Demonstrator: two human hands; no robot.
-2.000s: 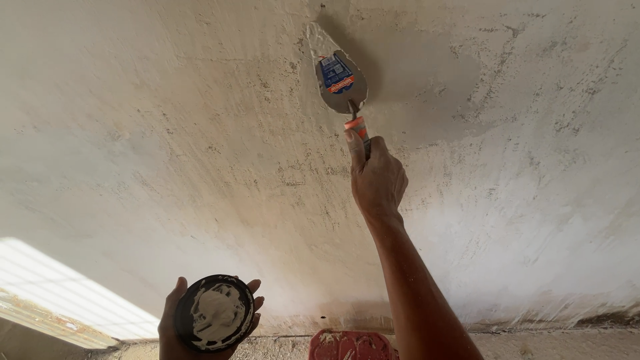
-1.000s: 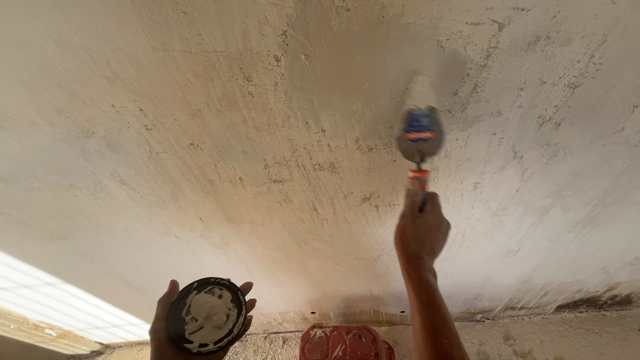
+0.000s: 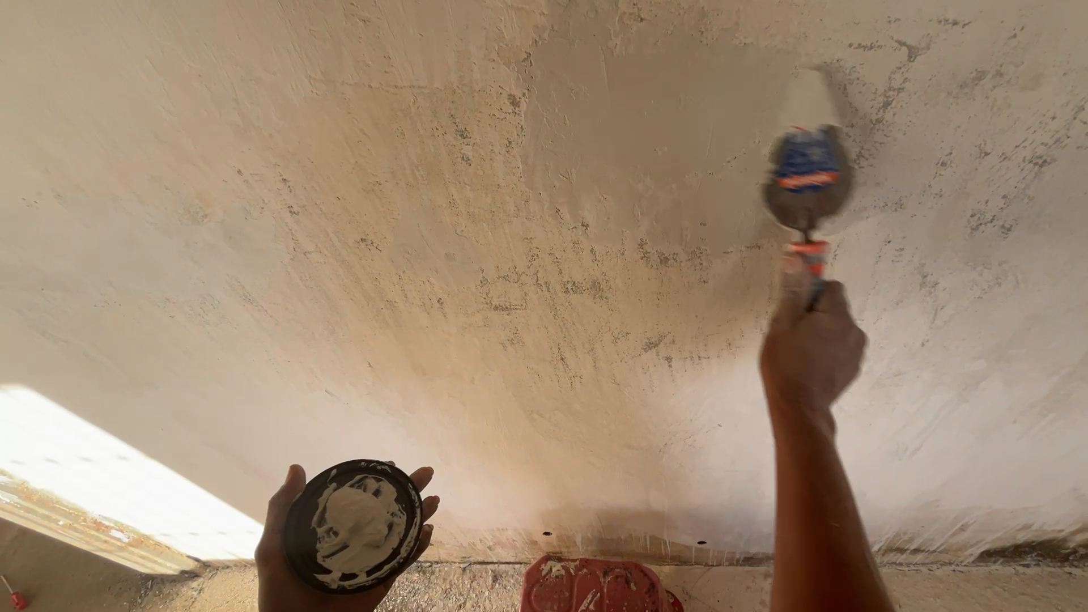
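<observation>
My right hand (image 3: 813, 340) grips the handle of a pointed trowel (image 3: 807, 174), whose blade lies against or just over the plastered wall (image 3: 425, 255) at the upper right. The blade bears a blue and orange label and pale filler toward its tip; it is slightly blurred. A darker, smoother patch of filler (image 3: 646, 127) spreads on the wall to the left of the blade. Low and left of centre, my left hand (image 3: 285, 544) cradles a round black dish (image 3: 357, 527) holding off-white filler, its fingers around the rim.
A red plastic container (image 3: 591, 586) spattered with filler stands at the wall's foot. Bright light falls on the wall at lower left, above a worn edge (image 3: 93, 523). A small red-handled tool (image 3: 15, 595) lies in the bottom left corner. Two small dark holes mark the lower wall.
My right hand has moved the trowel rightward across the wall from the upper middle. The smooth patch, partly behind the trowel earlier, now shows to its left. My left hand still holds the dish.
</observation>
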